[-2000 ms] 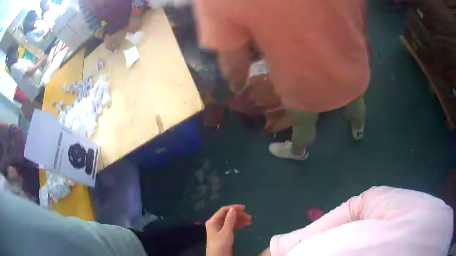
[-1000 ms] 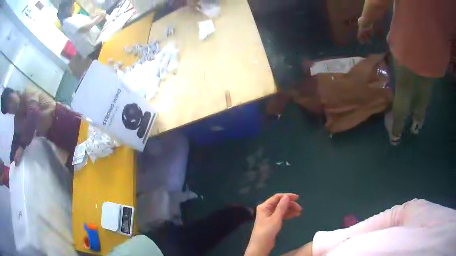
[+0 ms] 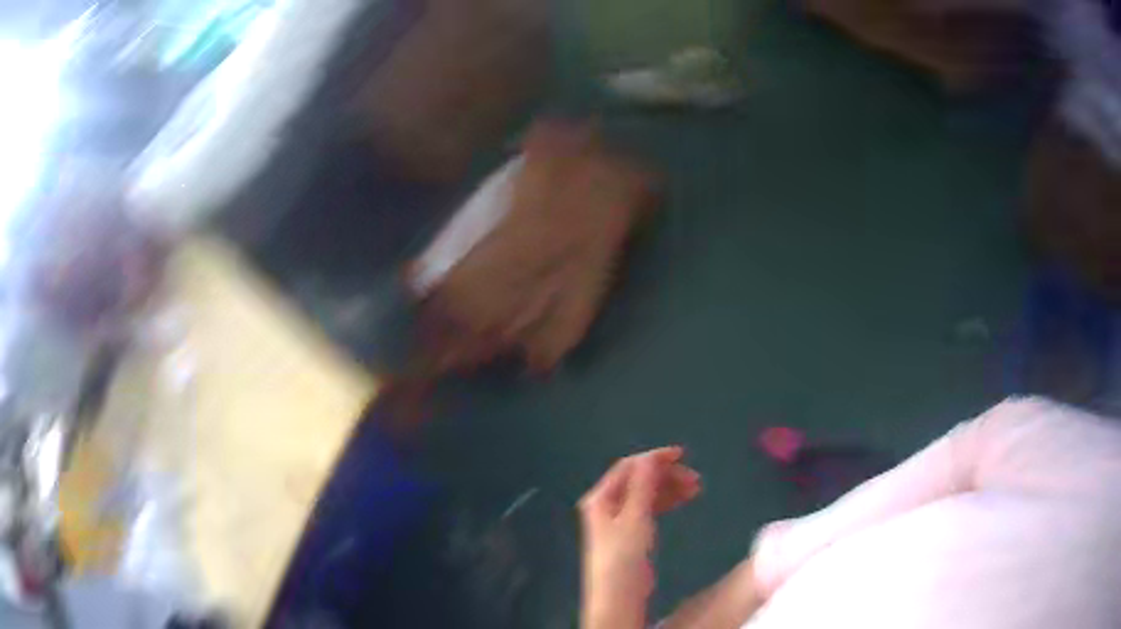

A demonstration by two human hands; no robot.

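Observation:
The picture is blurred. My right hand (image 3: 633,485) is raised at the lower middle, above the green floor, below a pale pink short sleeve (image 3: 934,528). Its fingers are loosely bent and a little apart, and I see nothing in it. It touches no table or object. My left hand is not in view.
A light wooden-topped table (image 3: 258,430) with a blue side (image 3: 357,528) stands at the left. A brown bag or sack (image 3: 553,258) lies on the green floor (image 3: 762,283) ahead. A pink item (image 3: 781,444) lies near my sleeve. A blurred blue object (image 3: 1063,332) is at the right.
The view has swung, and the table has shifted left and down. The printed fan carton and scale no longer show clearly. The brown sack is nearer the middle. My right hand keeps its loose pose.

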